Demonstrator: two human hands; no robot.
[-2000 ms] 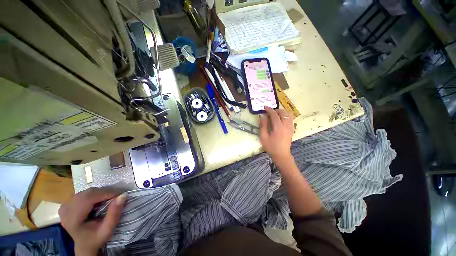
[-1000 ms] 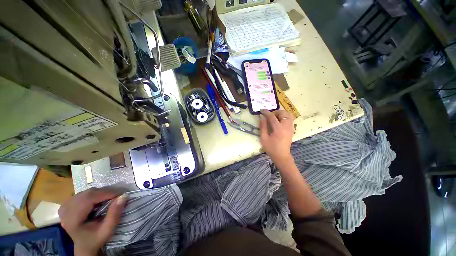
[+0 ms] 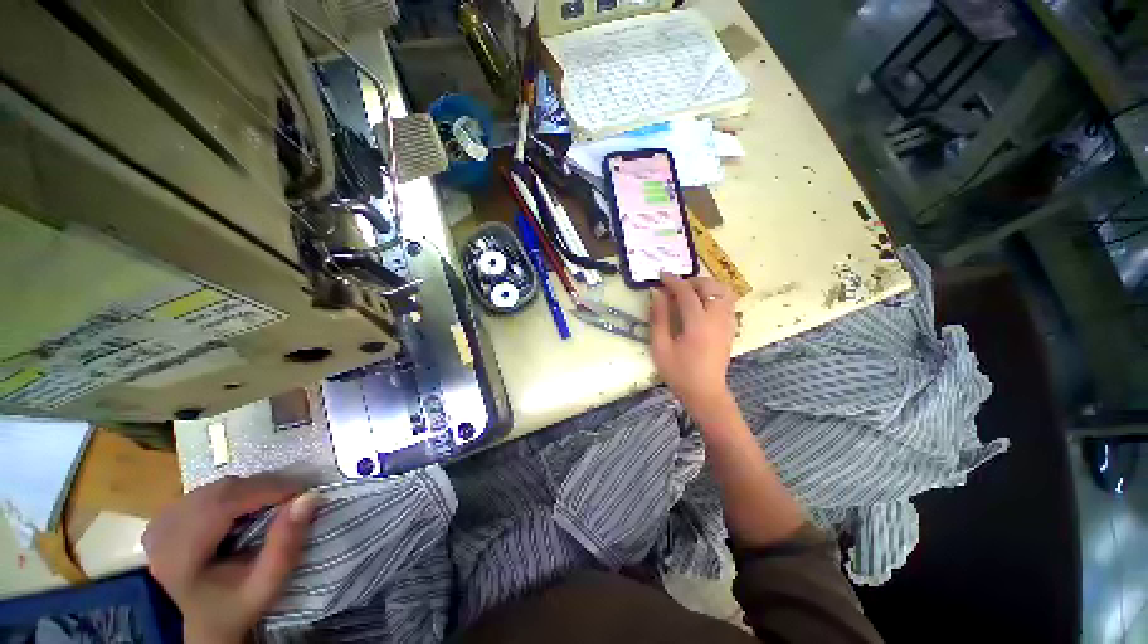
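Observation:
A striped garment piece [image 3: 365,535] lies over the front edge of the machine table and my lap. My left hand [image 3: 233,554] holds its left end between thumb and fingers, below the machine bed. A smartphone [image 3: 651,216] lies on the table with a pink chat screen and green bubbles. My right hand [image 3: 694,330] rests at the phone's lower edge, fingertips touching the screen's bottom, not gripping it. More striped cloth [image 3: 831,415] hangs beneath my right forearm.
The sewing machine head [image 3: 151,277] fills the upper left above the needle plate [image 3: 409,409]. Bobbins in a case [image 3: 500,268], a blue marker [image 3: 544,277], metal snips [image 3: 613,320] and a ruler [image 3: 719,255] lie near the phone. Written papers [image 3: 645,72] lie behind. A blue crate [image 3: 157,610] is lower left.
The view has shifted very slightly. Both hands, the cloth and the phone stay in nearly the same places.

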